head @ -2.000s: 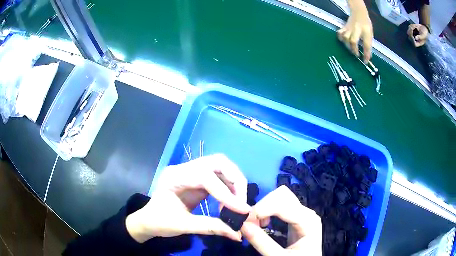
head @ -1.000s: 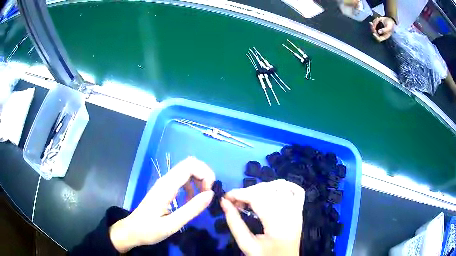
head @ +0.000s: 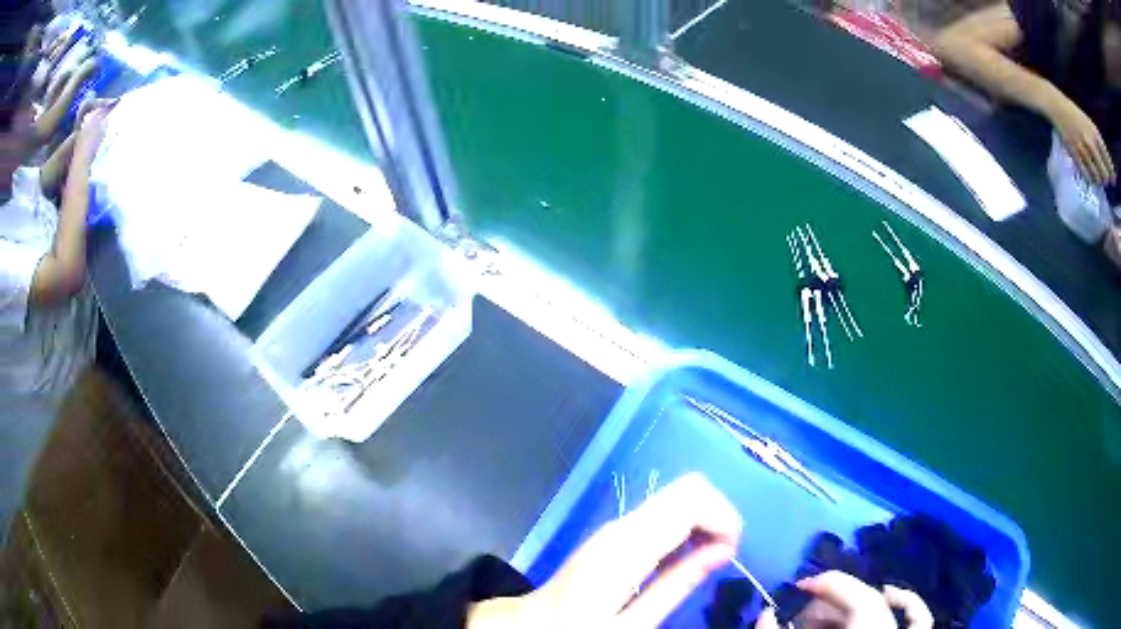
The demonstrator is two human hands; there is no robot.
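My left hand (head: 652,553) is over the blue tray (head: 719,375), its fingertips closed on one end of a thin pale lead (head: 752,581). My right hand (head: 854,602), partly cut off by the bottom edge, holds a small black housing (head: 793,602) at the lead's other end. Whether the lead is inside the housing cannot be told. Black housings (head: 922,559) are heaped in the tray's right part. White leads (head: 772,455) lie along its far side, and thin lead ends show beside my left hand.
A clear bin (head: 357,424) with slim pieces stands left of the tray, near a metal upright (head: 400,123). Assemblies with leads (head: 821,285) lie on the green belt (head: 566,184). White sheets or bags (head: 197,197) lie at left. People's arms show at upper left and upper right.
The view has turned left, showing more of the left bench. My hands have moved slightly apart, with a pale lead now visible between them. The other person's hand over the belt is gone.
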